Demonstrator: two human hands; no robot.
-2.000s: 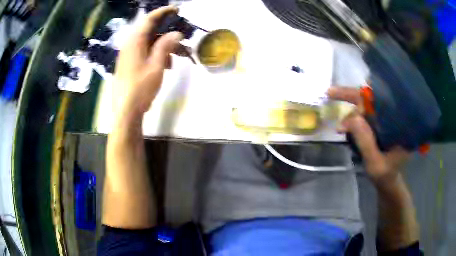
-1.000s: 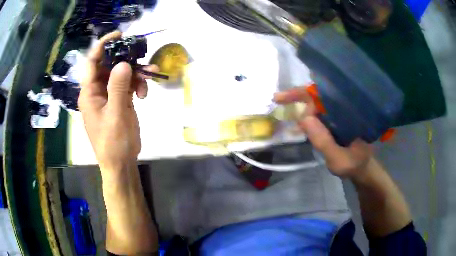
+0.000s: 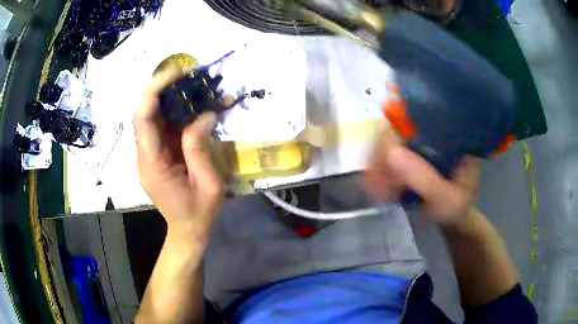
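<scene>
My left hand [image 3: 180, 145] holds a black module [image 3: 187, 98] above the board, its thin leads pointing right. The lead ends are near the small dark terminals of a white square plate [image 3: 272, 120]; contact cannot be told. My right hand [image 3: 424, 183], blurred, holds the dark blue-grey soldering gun [image 3: 453, 95] by its handle near the orange trigger. The gun's barrel [image 3: 336, 22] points to the upper left, blurred, and its tip cannot be made out. A yellow fixture [image 3: 272, 158] shows at the plate's near edge.
A round tin of yellow-brown content [image 3: 177, 61] is partly behind my left hand. Assemblies on white plates [image 3: 66, 117] lie at left, a black wired heap [image 3: 104, 25] at upper left. A round black grille [image 3: 253, 16] is at top. A white cable [image 3: 317, 214] hangs below the board edge.
The view has shifted. My left hand has brought the black module rightward to the white plate, turning it so its leads point over the plate. My right hand still holds the gun.
</scene>
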